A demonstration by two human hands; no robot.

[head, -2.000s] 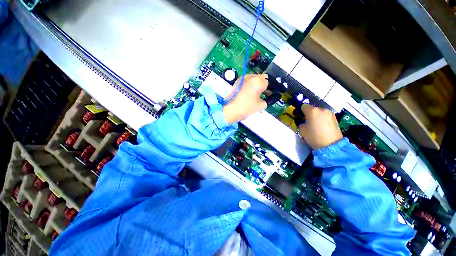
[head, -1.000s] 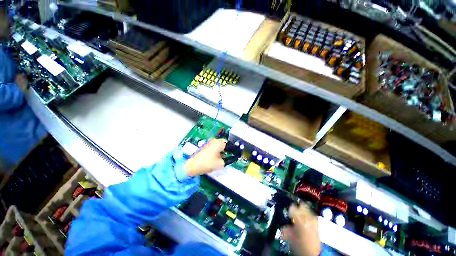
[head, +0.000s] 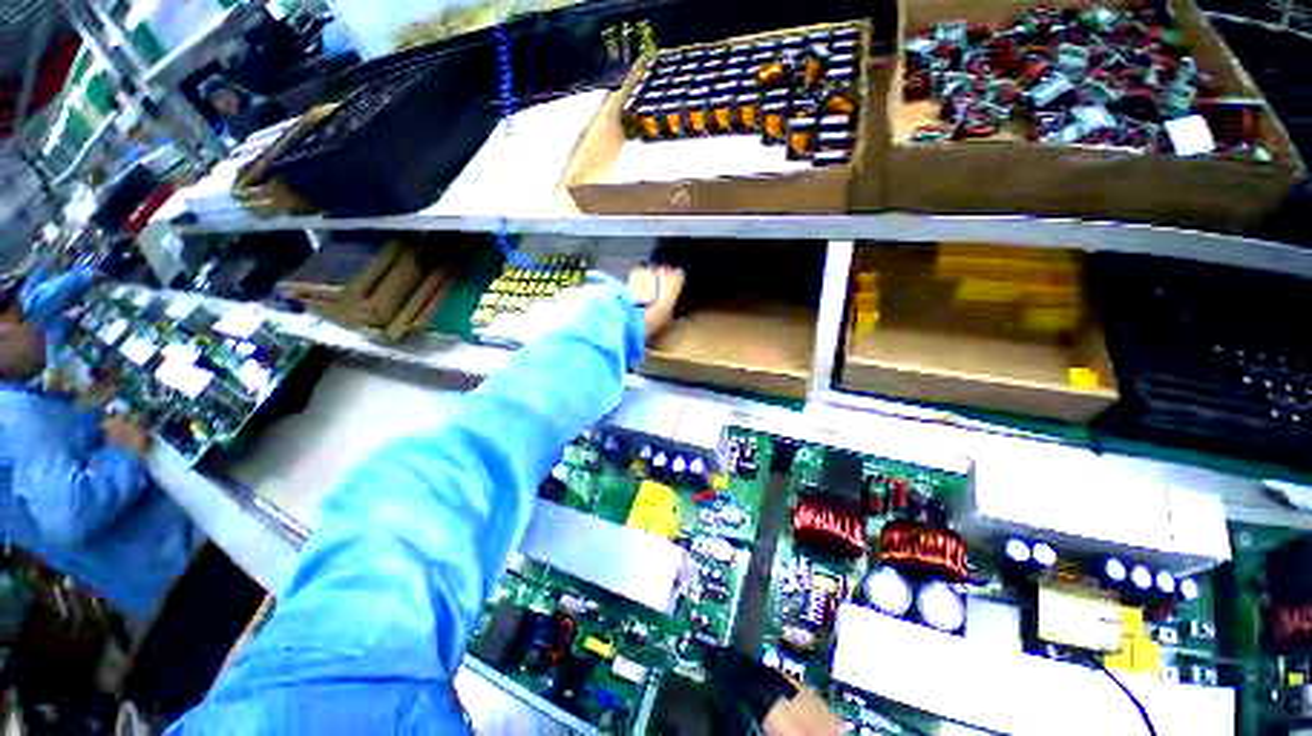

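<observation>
My left hand [head: 658,295] is stretched out to the lower shelf, at the left end of an open brown cardboard box [head: 741,355] with a dark inside. Its fingertips are hard to see, so I cannot tell whether it holds anything. My right hand [head: 803,713] is low, blurred and cut off by the bottom edge, over the boards. Something dark is at its fingers, finger cots or a part. A green circuit board [head: 741,525] with a silver heatsink [head: 597,554] and a yellow patch lies below my left arm. Another board with red toroidal coils [head: 925,549] lies to the right.
Small yellow-topped parts [head: 530,292] stand left of my left hand. A box of yellow parts [head: 978,377] is on the right of the lower shelf. Above are a box of black-and-orange parts [head: 748,190] and a box of mixed parts [head: 1079,180]. A person in blue [head: 87,482] works at far left.
My left hand has left the board and reached up to the shelf. My right hand has moved down and left, to the bottom edge. The view has turned towards the shelves.
</observation>
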